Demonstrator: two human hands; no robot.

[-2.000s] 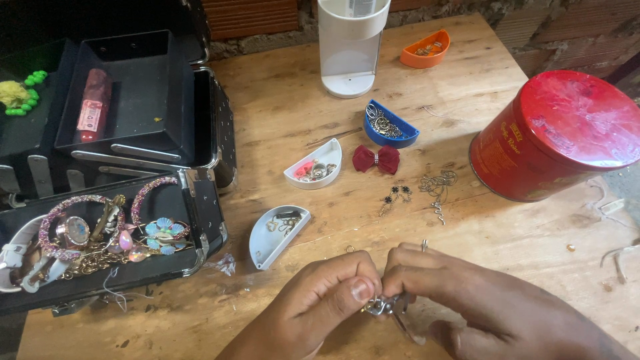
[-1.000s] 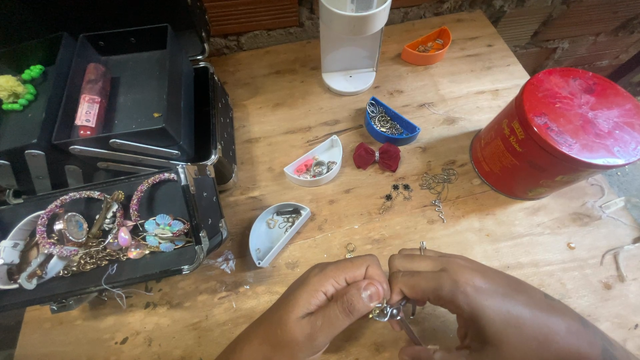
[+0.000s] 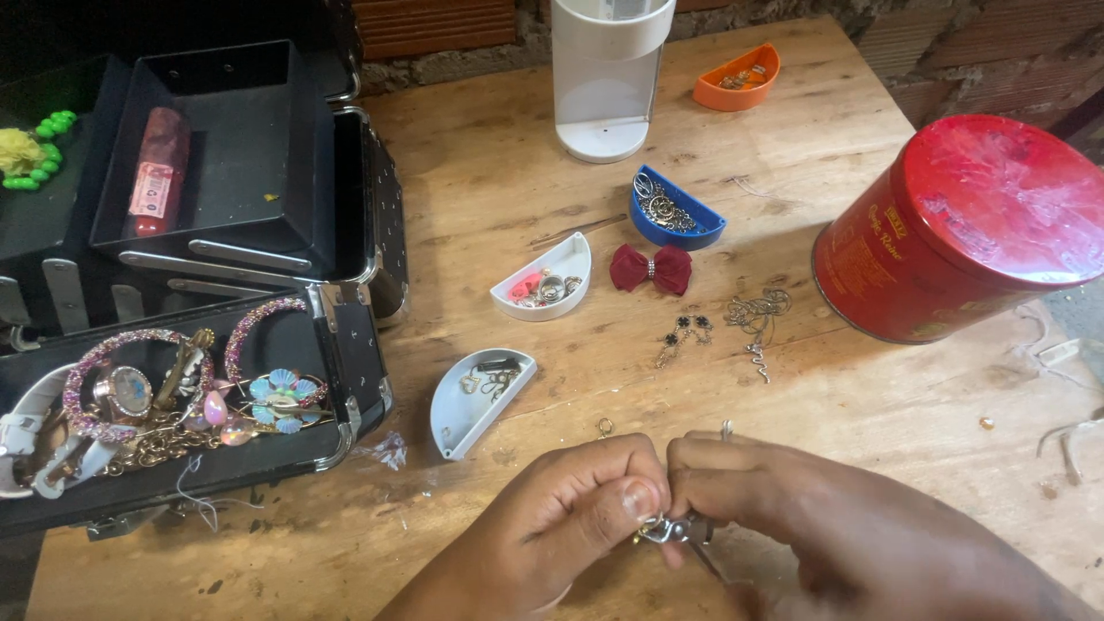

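Observation:
Low in the view, my left hand (image 3: 573, 517) pinches a small silver-coloured piece of jewelry (image 3: 666, 529) between thumb and forefinger. My right hand (image 3: 776, 509) meets it fingertip to fingertip and grips the same piece's other side; a thin dark strip or tool shows beneath, too blurred to name. A ring (image 3: 605, 427) lies just beyond my left hand. Farther off are a grey half-round tray (image 3: 448, 414) with small metal pieces, a tangled fine chain (image 3: 757, 310), a bracelet with dark clover shapes (image 3: 686, 332) and a dark red bow (image 3: 651, 269).
An open black case (image 3: 371, 362) with bracelets and a watch stands left. White (image 3: 552, 302), blue (image 3: 681, 237) and orange (image 3: 724, 97) half-round trays hold small pieces. A white holder (image 3: 604, 95) stands at the back, a red tin (image 3: 923, 250) at the right.
Both hands stay close together around the small jewelry piece, with slight shifts of the fingers. The ring beyond my left hand shows more plainly than two seconds ago.

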